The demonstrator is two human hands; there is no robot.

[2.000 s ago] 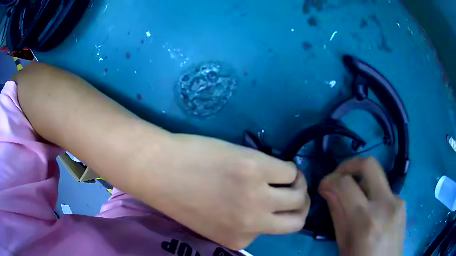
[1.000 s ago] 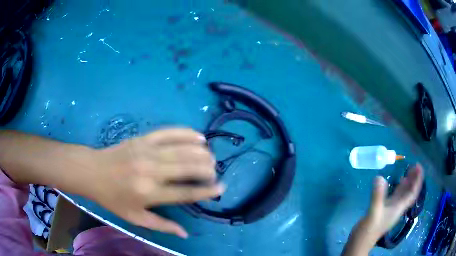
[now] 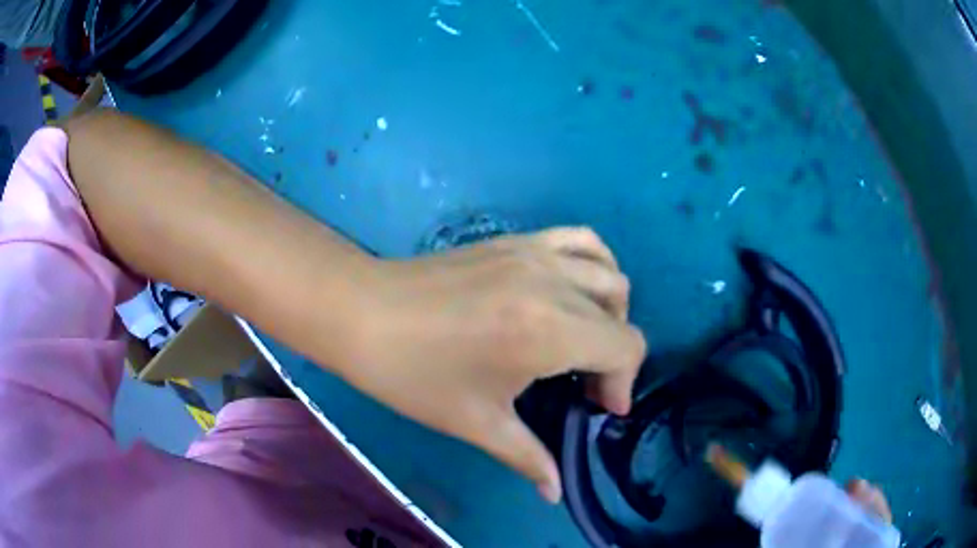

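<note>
A black headphone headband [image 3: 823, 353] lies on the blue-green bench top at the lower right, with a black yoke joined inside its arc. My left hand [image 3: 514, 321] grips the left end of this headphone assembly, near the joint; the fingers hide part of it. My right hand [image 3: 870, 499] shows only as fingertips at the lower right, behind the white squeeze glue bottle [image 3: 820, 516] that it holds. The bottle's orange-brown tip points up and left over the inside of the headband, apart from my left hand.
Black headband assemblies [image 3: 177, 48] are heaped at the bench's upper left edge. An open brown carton [image 3: 198, 348] with parts in it stands below the bench edge at left. A small white item [image 3: 932, 415] lies at far right. A green conveyor [image 3: 911, 118] runs along the upper right.
My right hand has picked up the glue bottle and brought it to the headphone. My left hand has closed on the assembly's left end. The camera view has shifted.
</note>
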